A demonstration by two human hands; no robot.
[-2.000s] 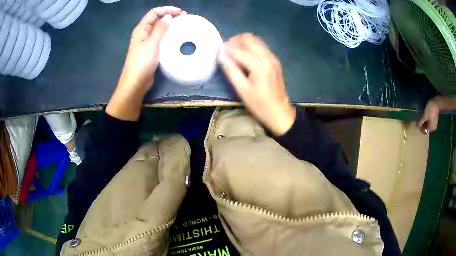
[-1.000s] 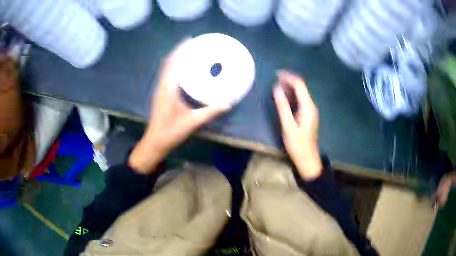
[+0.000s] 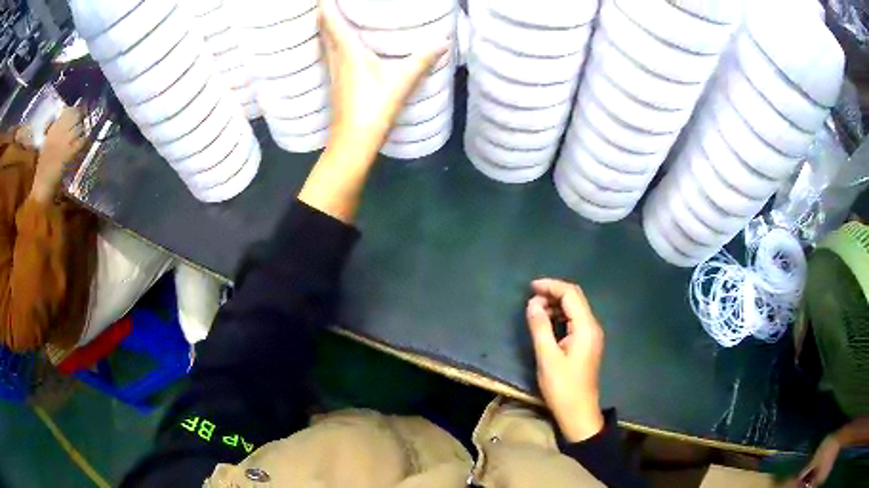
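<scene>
Tall ribbed stacks of white plastic housings (image 3: 529, 95) stand along the back of the bench. My left hand (image 3: 367, 81) reaches far forward, its thumb and fingers spread around a white housing (image 3: 405, 21) high on one of the middle stacks; the top of this stack is cut off by the picture's edge. My right hand (image 3: 569, 357) is above the bench near its front edge, fingers loosely curled and thumb apart from them. I see nothing held in it. A tangled pile of thin whitish rings (image 3: 729, 300) lies at the right.
A green fan (image 3: 843, 310) stands at the right end, with crumpled clear film (image 3: 810, 191) behind the rings. Another person's hand (image 3: 824, 462) shows at the lower right. A person in a brown sleeve (image 3: 43, 248) sits at the left near a blue stool (image 3: 152, 357). Cardboard (image 3: 738, 477) is below the bench.
My left hand has carried the single housing from in front of me forward to the stacks. My right hand has let go and moved aside. The view has tilted up, showing more of the stacks.
</scene>
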